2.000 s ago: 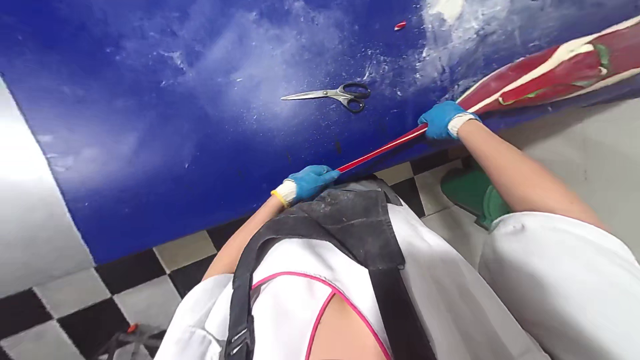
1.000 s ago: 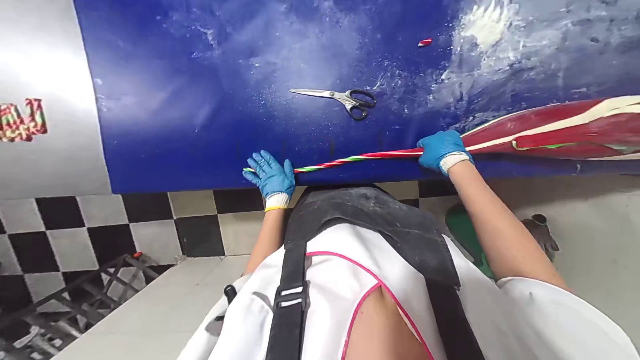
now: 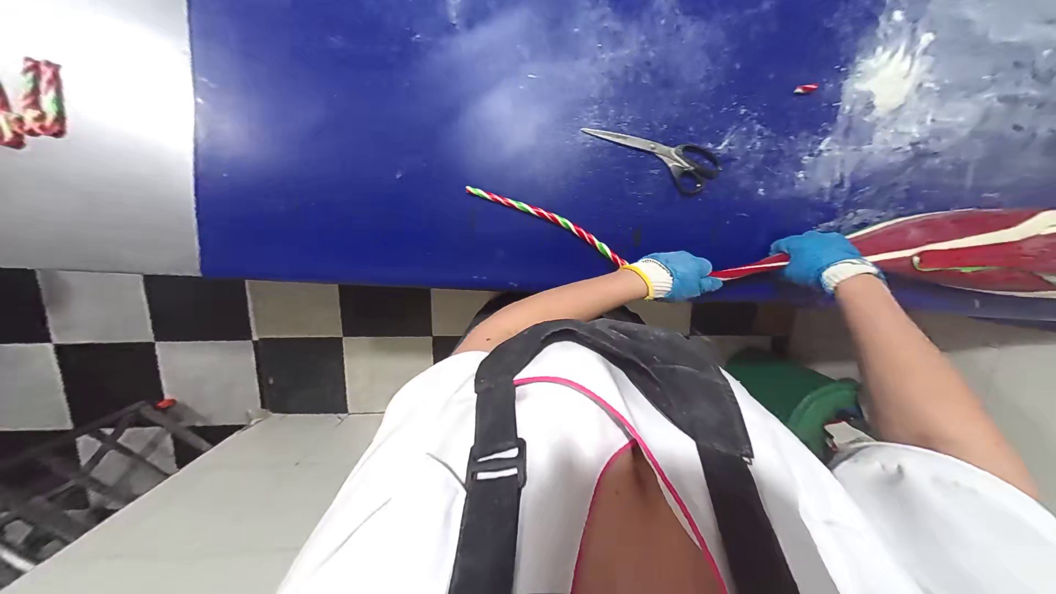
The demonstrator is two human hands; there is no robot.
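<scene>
A thick red candy mass with cream and green stripes [image 3: 973, 247] lies at the right along the blue table's near edge. My right hand [image 3: 817, 254], in a blue-coated glove, grips the point where it narrows to a thin red and white strand [image 3: 751, 269]. My left hand [image 3: 681, 275], gloved alike, is closed around that strand a short way to the left. Beyond it a twisted red, white and green candy rope [image 3: 544, 216] runs up and left over the table. Scissors with black handles [image 3: 660, 154] lie above the hands, blades pointing left.
The blue tabletop [image 3: 346, 165] bears white smears at the upper right, where a small red candy piece [image 3: 806, 88] lies. Twisted candies [image 3: 41, 99] rest on the silvery surface at far left. Below are a green container [image 3: 784, 396], a dark metal rack [image 3: 107, 462] and a checkered floor.
A length of twisted rope now stretches over the table to the left of my left hand. That hand was open and spread a second ago; it has moved right, nearer my right hand, and closed on the strand.
</scene>
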